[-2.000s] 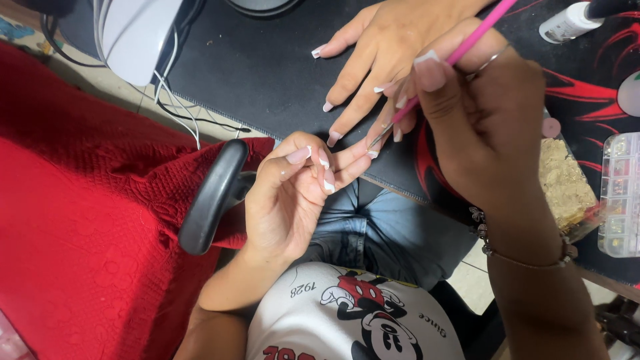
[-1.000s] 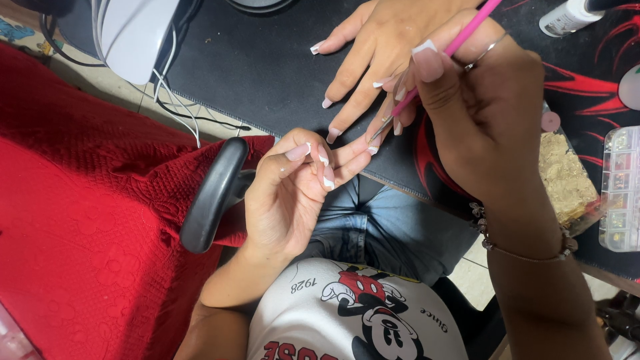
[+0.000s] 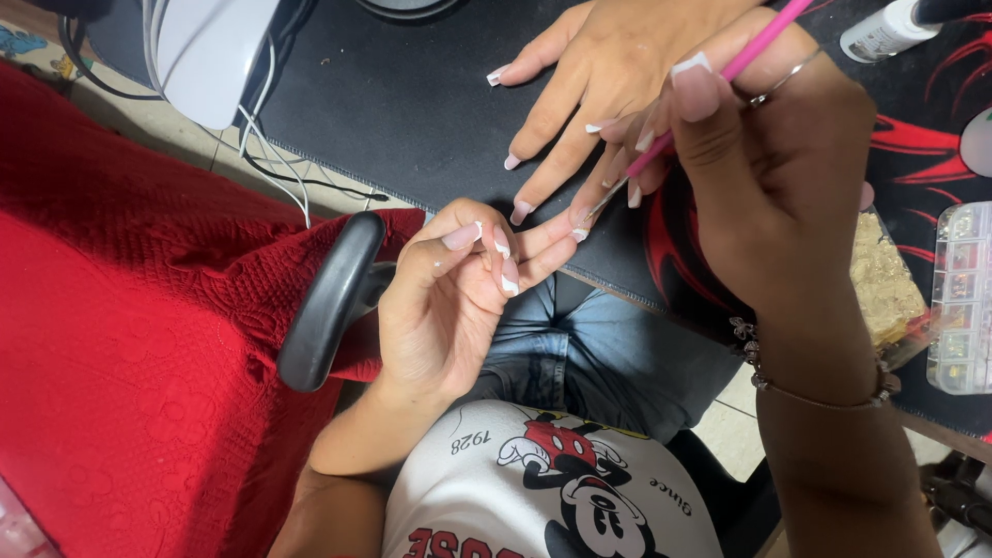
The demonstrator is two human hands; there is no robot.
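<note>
In my right hand [image 3: 775,170] is a thin nail brush with a pink handle [image 3: 763,39], pinched between thumb and fingers. Its fine tip [image 3: 601,208] meets a white-tipped nail [image 3: 579,234] on a finger of the other person's hand [image 3: 612,77], which lies palm down on the black desk mat. My left hand [image 3: 449,310] is turned palm up, two fingers stretched under that fingertip and the others curled. White-tipped nails show on both my hands. Whether my left fingers pinch the fingertip or only support it is partly hidden.
Right of my right hand lie a gold-coloured flaky block [image 3: 880,283], a clear compartment box of small decorations [image 3: 961,310] and a white bottle with a black cap [image 3: 887,32]. A black armrest [image 3: 329,302], red cloth [image 3: 116,349] and white cables [image 3: 267,167] are at left.
</note>
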